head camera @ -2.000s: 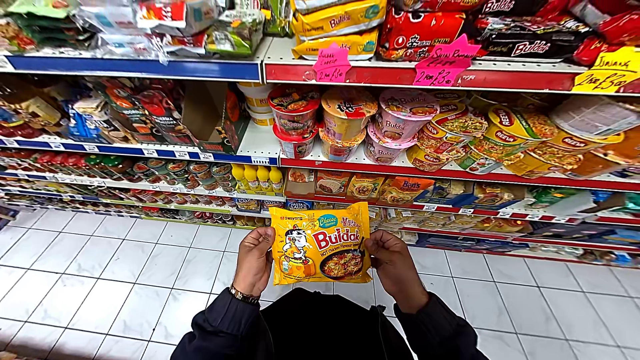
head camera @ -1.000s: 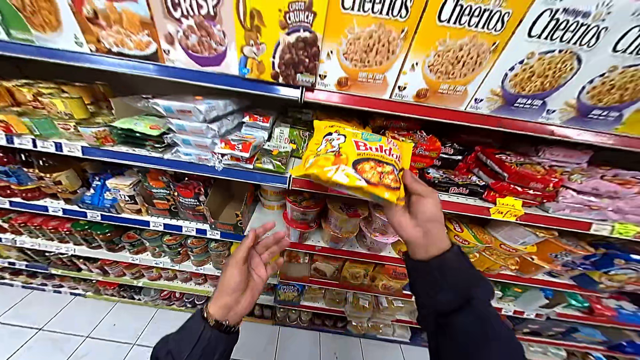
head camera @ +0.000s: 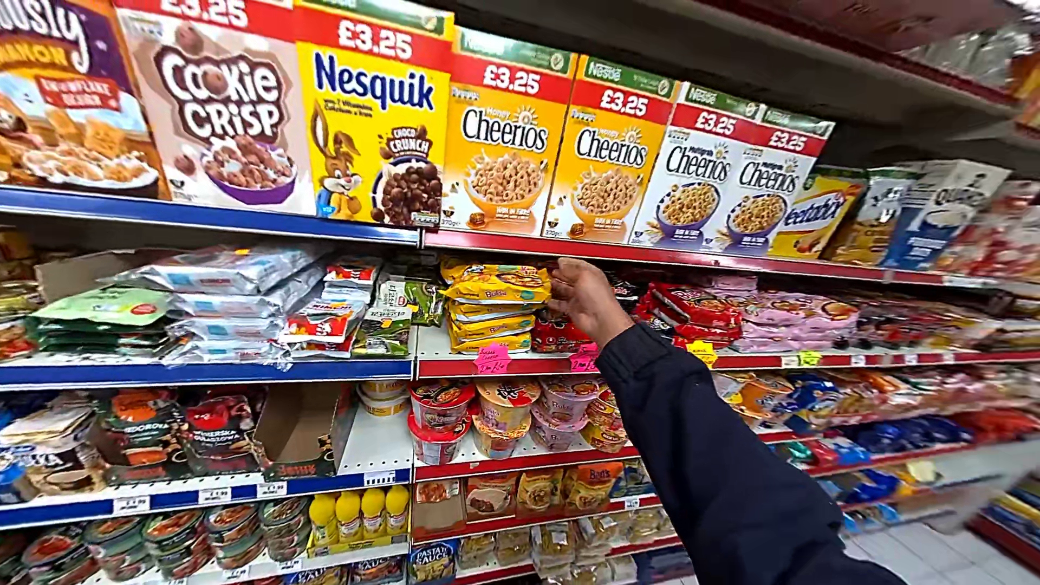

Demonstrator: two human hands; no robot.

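My right hand [head camera: 587, 299] reaches out to the shelf under the cereal boxes. Its fingers are at the right edge of the top yellow Buldak noodle packet [head camera: 497, 286], which lies flat on a stack of similar yellow packets [head camera: 491, 327]. The fingertips are partly hidden, so whether they still grip the packet cannot be told. Red noodle packets [head camera: 556, 331] lie just right of the stack, below the hand. Green packets [head camera: 383, 329] are to its left. My left hand is out of view.
Above, cereal boxes [head camera: 504, 146] stand on a shelf with a red edge [head camera: 601, 248]. Silver-white packs [head camera: 236, 272] are stacked at the left. Noodle cups [head camera: 441, 398] stand one shelf below, beside an open cardboard box [head camera: 301, 422]. Pink packets [head camera: 796, 313] lie further right.
The yellow packet was in both hands, then in my right hand alone; now it is on the shelf stack. My left hand has left the view. The view has moved up.
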